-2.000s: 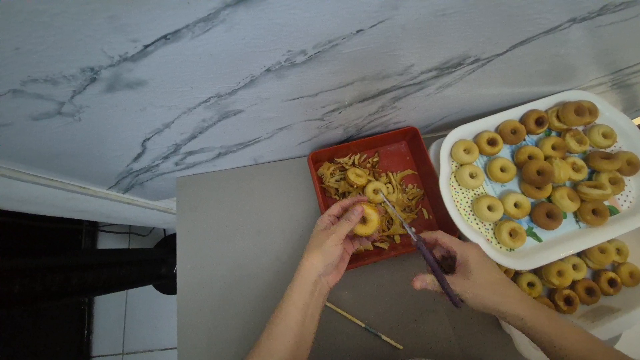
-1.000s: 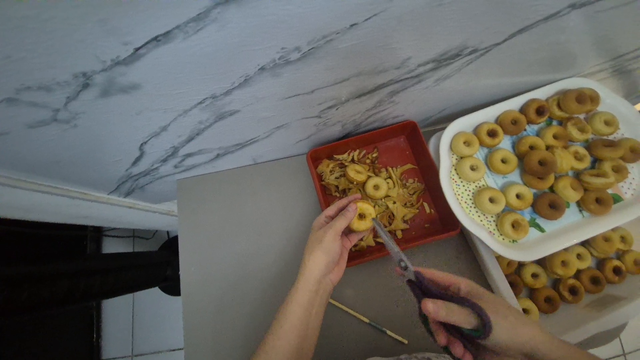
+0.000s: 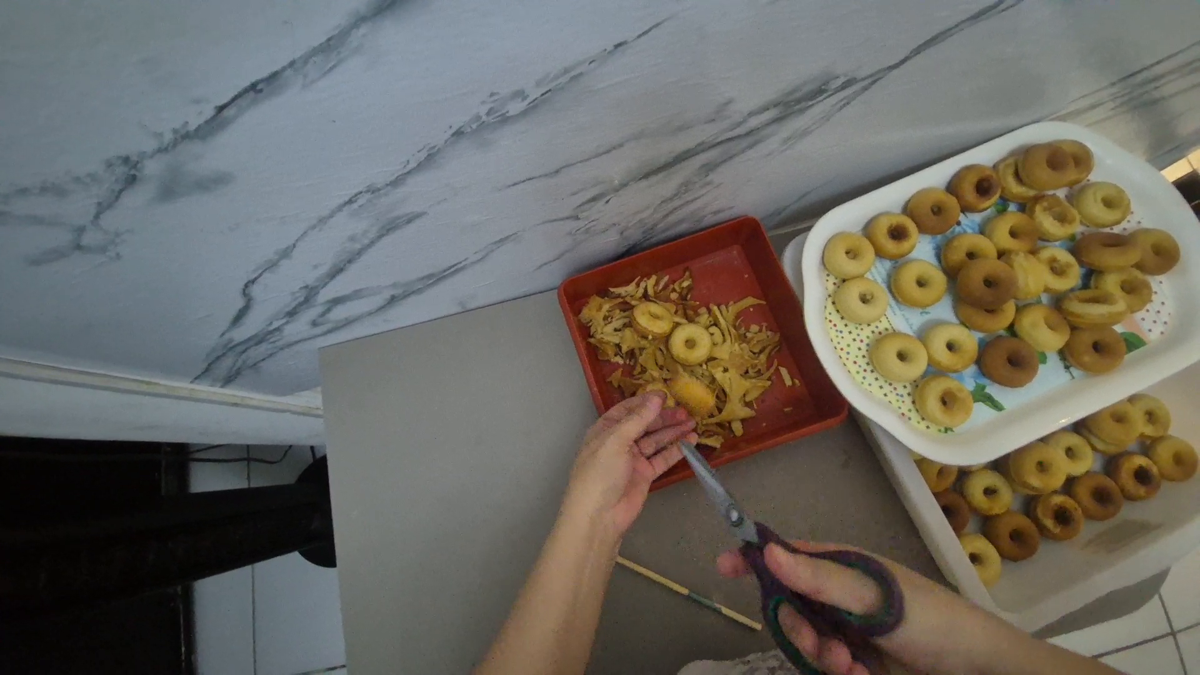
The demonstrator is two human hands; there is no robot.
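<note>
My left hand (image 3: 623,459) is over the near edge of a red plastic tray (image 3: 817,408), its fingers partly curled. A blurred small ring doughnut (image 3: 692,396) lies just beyond its fingertips; whether they still touch it is unclear. My right hand (image 3: 816,600) holds purple-handled scissors (image 3: 731,511), blades pointing up and left, the tip close to the left fingers. Whether the blades are apart cannot be told. Inside the tray, two pale ring doughnuts (image 3: 690,344) rest on a heap of thin brown-yellow trimmings (image 3: 741,375).
A white tray (image 3: 834,370) of many ring doughnuts stands at the right, overlapping a second white container (image 3: 923,525) with more doughnuts. A thin wooden stick (image 3: 689,594) lies on the grey tabletop (image 3: 441,469). Behind is a marbled wall (image 3: 469,169); a black cylindrical object (image 3: 159,544) is at the left.
The scissors were at the doughnuts over the tray two seconds ago; my right hand has drawn them back toward me. My left hand, which held a doughnut earlier, has shifted slightly toward me.
</note>
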